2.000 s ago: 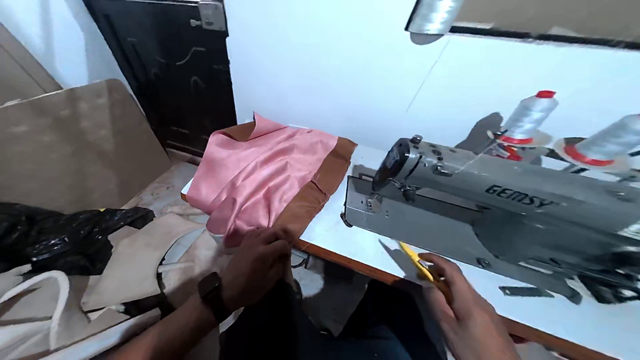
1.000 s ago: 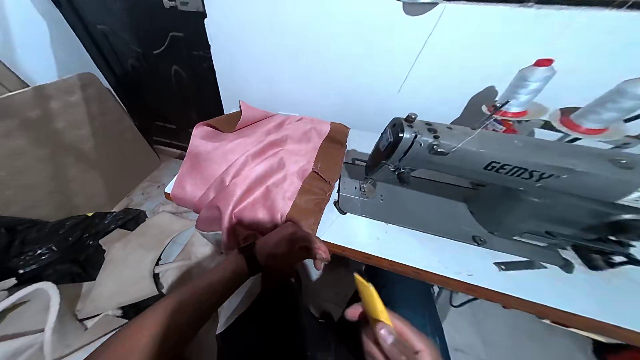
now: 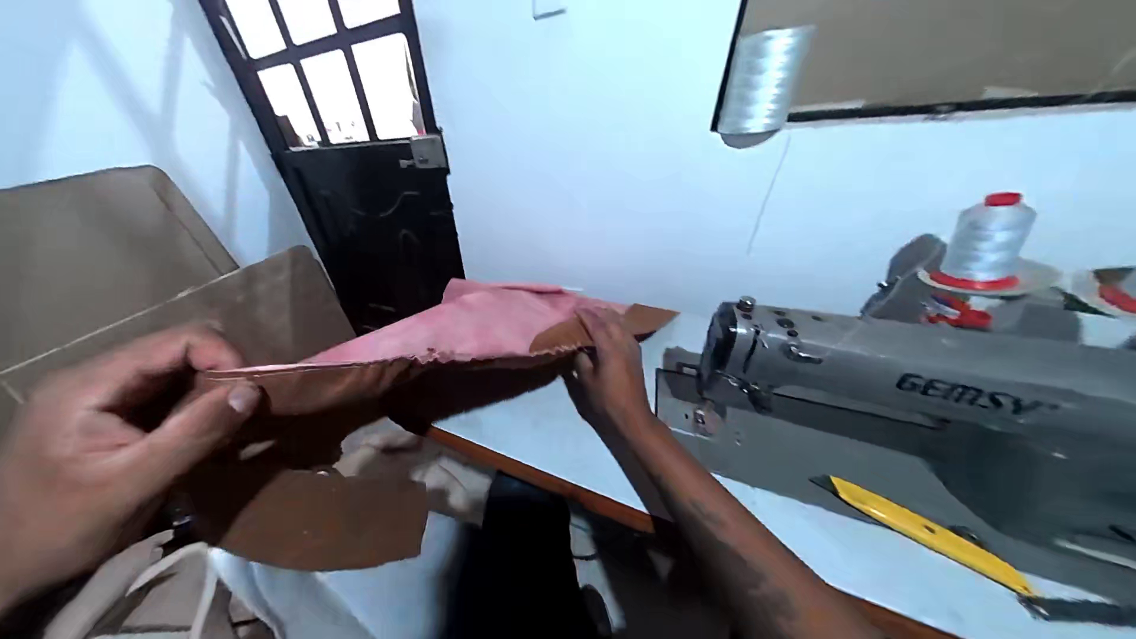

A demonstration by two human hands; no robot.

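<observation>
Pink fabric joined to brown material point(image 3: 470, 324) is stretched between both hands along a gathered edge. My left hand point(image 3: 133, 435) pinches one end of that edge between thumb and forefinger, close to the camera. Further off, over the white table, my right hand point(image 3: 608, 355) grips the edge near its other end. A brown flap point(image 3: 311, 524) hangs below the left hand. The yellow utility knife point(image 3: 927, 530) lies at the base of the grey Gemsy sewing machine point(image 3: 887, 382), right of my right forearm.
Thread cones point(image 3: 988, 240) stand behind the machine, against the wall. Light-coloured material point(image 3: 142, 595) is heaped at the lower left. Brown boards point(image 3: 186, 311) lean beside a black door point(image 3: 382, 231). The white table point(image 3: 532, 435) has a brown front edge.
The yellow knife has left my right hand and lies by the machine. Both hands now hold the fabric, its near end raised off the table. The view has tilted up.
</observation>
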